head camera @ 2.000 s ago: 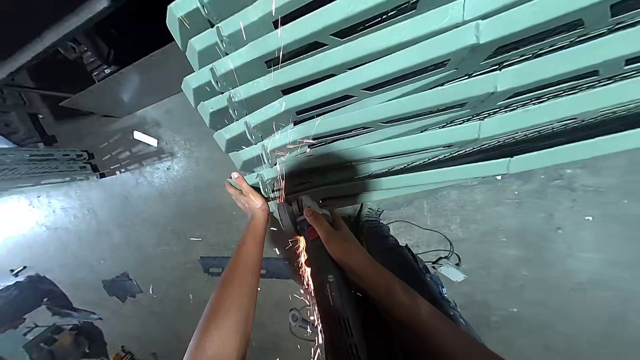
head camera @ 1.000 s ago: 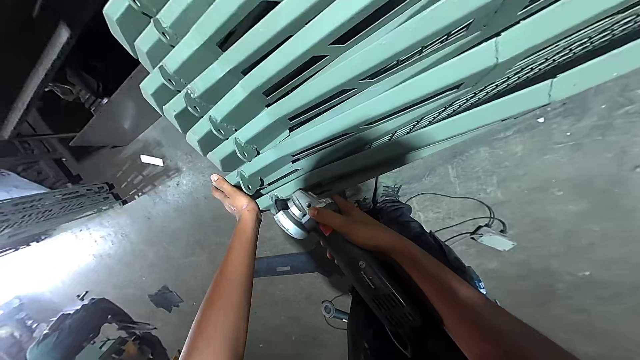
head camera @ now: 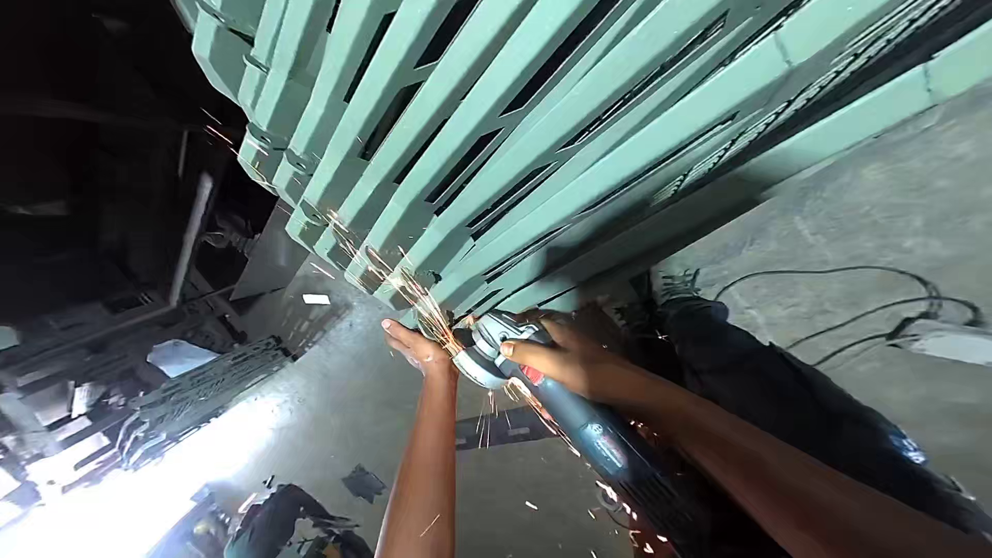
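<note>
My right hand [head camera: 562, 353] grips an angle grinder [head camera: 597, 438] around its gear head, the body slanting down to the right. The grinder's guarded disc lies at the lower end of a green slotted metal panel [head camera: 465, 232], one of several stacked together. Sparks fly up across the panel ends and down along the tool. My left hand [head camera: 418, 345] is beside the disc guard, at the corner of the lowest panels, thumb spread; whether its fingers hold the edge is hidden by the guard.
A cable [head camera: 860, 271] runs over the concrete floor to a pale box [head camera: 949, 341] at right. A dark flat metal strip [head camera: 504, 430] lies beneath the grinder. Another person [head camera: 287, 523] is low at the left, near more stacked panels [head camera: 217, 380] and bright glare.
Sparks, seen two seconds ago but not one second ago, fly again, now also across the panel ends. The view has turned. My right hand keeps its hold on the grinder.
</note>
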